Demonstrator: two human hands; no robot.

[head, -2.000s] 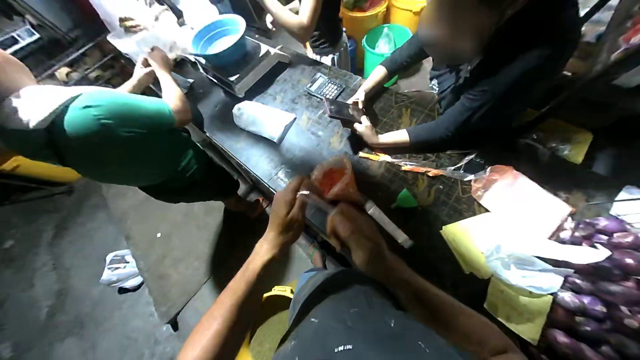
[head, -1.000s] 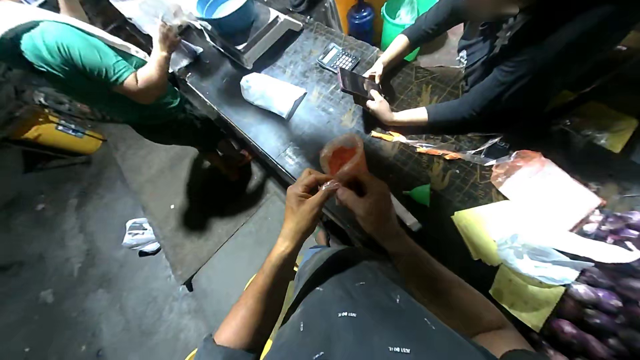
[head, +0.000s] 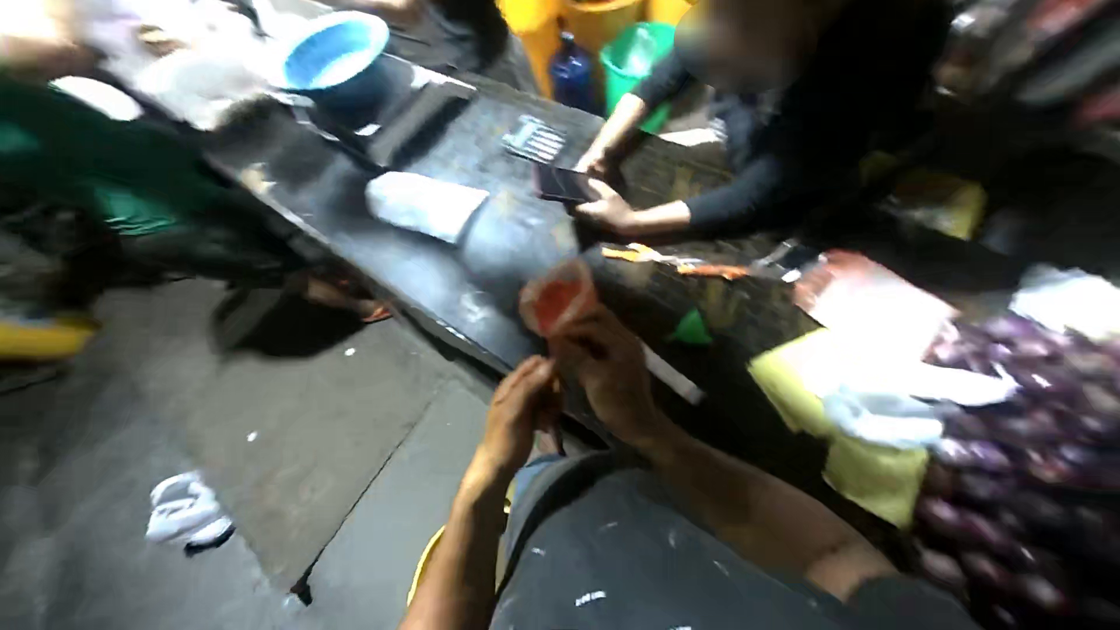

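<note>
A small clear plastic bag with red contents (head: 557, 302) bulges above my right hand (head: 604, 363), whose fingers close around its gathered neck. My left hand (head: 523, 407) is just left of it and lower, fingers bent near the bag's lower end; blur hides whether they pinch it. Beyond the bag, a white wrapped bundle (head: 426, 206) lies on the dark table (head: 516, 236). To the right of my right hand are a pale strip (head: 672, 374) and a green piece of plastic (head: 691, 328).
Across the table a person in dark sleeves holds a phone (head: 564, 184) near a calculator (head: 534, 138). A blue basin (head: 335, 52) stands at the far left end. Purple onions (head: 1032, 464) and yellow and white bags (head: 875, 481) lie at right. Another person in green stands left.
My hands have stayed at the red-filled bag; the left now sits a little lower, slightly apart from the right. The view has swung somewhat.
</note>
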